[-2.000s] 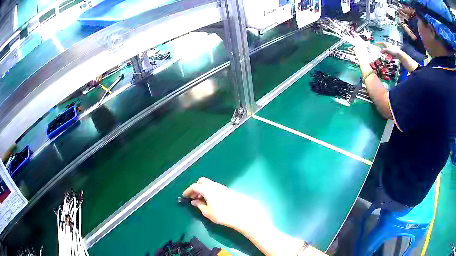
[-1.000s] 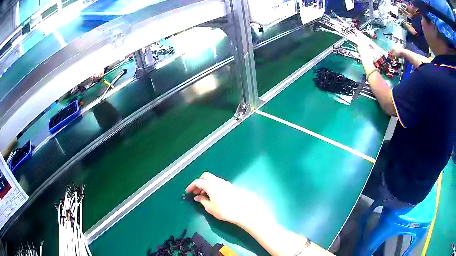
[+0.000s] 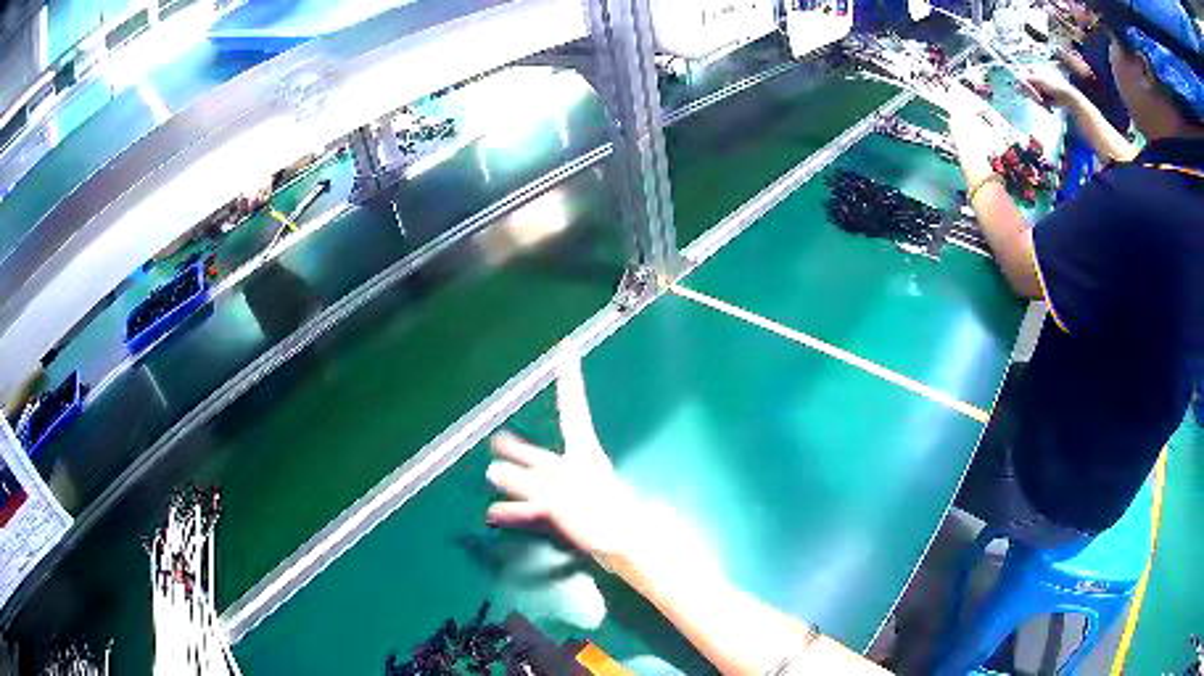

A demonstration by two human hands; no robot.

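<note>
My right hand [image 3: 568,489] reaches in from the lower right over the green bench [image 3: 792,489]. Its fingers are spread, one pointing up toward the metal rail, and I see nothing held in it. Some fingertips are blurred. A loose heap of small black pieces [image 3: 462,647] lies at the bottom edge, below and left of the hand. Beside it a dark block and a corner of the orange board [image 3: 601,659] show, cut off by the edge. My left hand is out of the picture.
A metal rail [image 3: 436,456] runs diagonally behind the hand to an upright post [image 3: 638,159]. White cables [image 3: 185,594] stand at the lower left. A black bundle [image 3: 878,211] lies farther right. A person in dark clothing [image 3: 1109,343] works at the right, above a blue stool [image 3: 1056,594].
My right hand has opened from a pinched pose near the bench, and one finger now extends upward. The small dark piece seen at its fingertips earlier is no longer clear there.
</note>
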